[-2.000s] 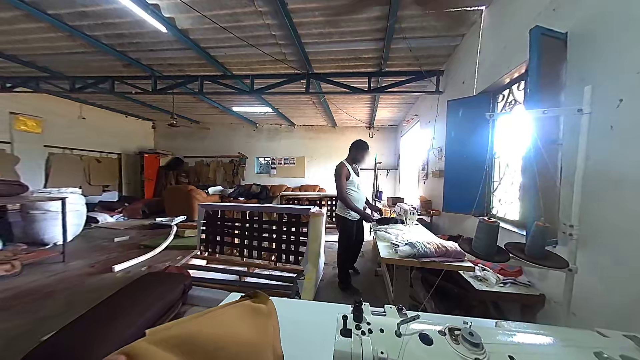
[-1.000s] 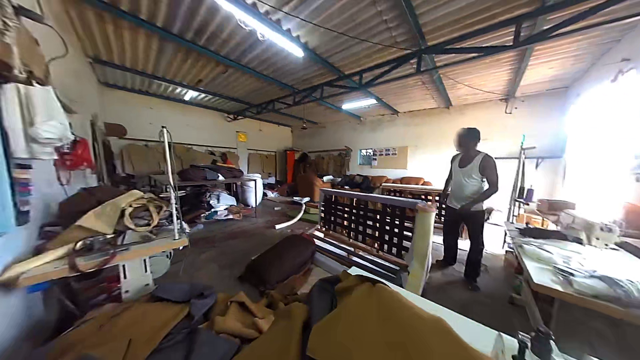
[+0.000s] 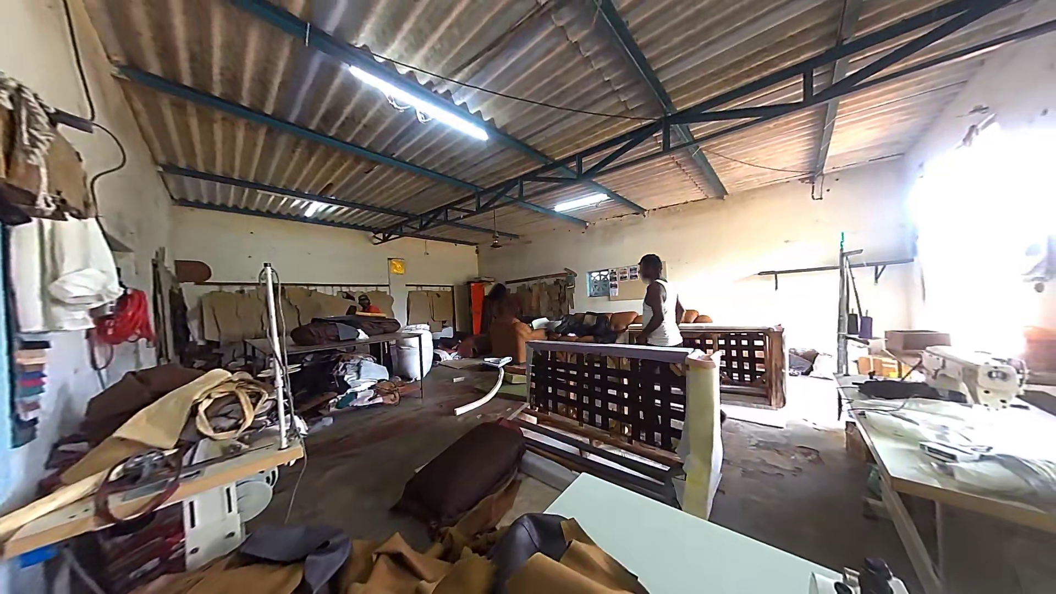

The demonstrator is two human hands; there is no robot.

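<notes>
Neither my left hand nor my right hand is in the head view. Nearest to me, along the bottom edge, lies a heap of tan and dark grey material pieces (image 3: 412, 565). It meets the pale top of a worktable (image 3: 660, 544), where part of a sewing machine (image 3: 866, 577) shows at the lower right corner. Just beyond the heap rests a dark brown stuffed cushion (image 3: 462, 474).
A sofa frame with black webbing (image 3: 610, 396) stands mid-floor, a person (image 3: 660, 305) behind it. At right is a table with a white sewing machine (image 3: 973, 375). At left, a wooden-topped machine table (image 3: 165, 487) carries tan strips. White bags (image 3: 411, 355) stand farther back.
The view has swung far left. The person stood at the sewing table on the right two seconds ago, then apart from it, and is now farther off behind the sofa frame.
</notes>
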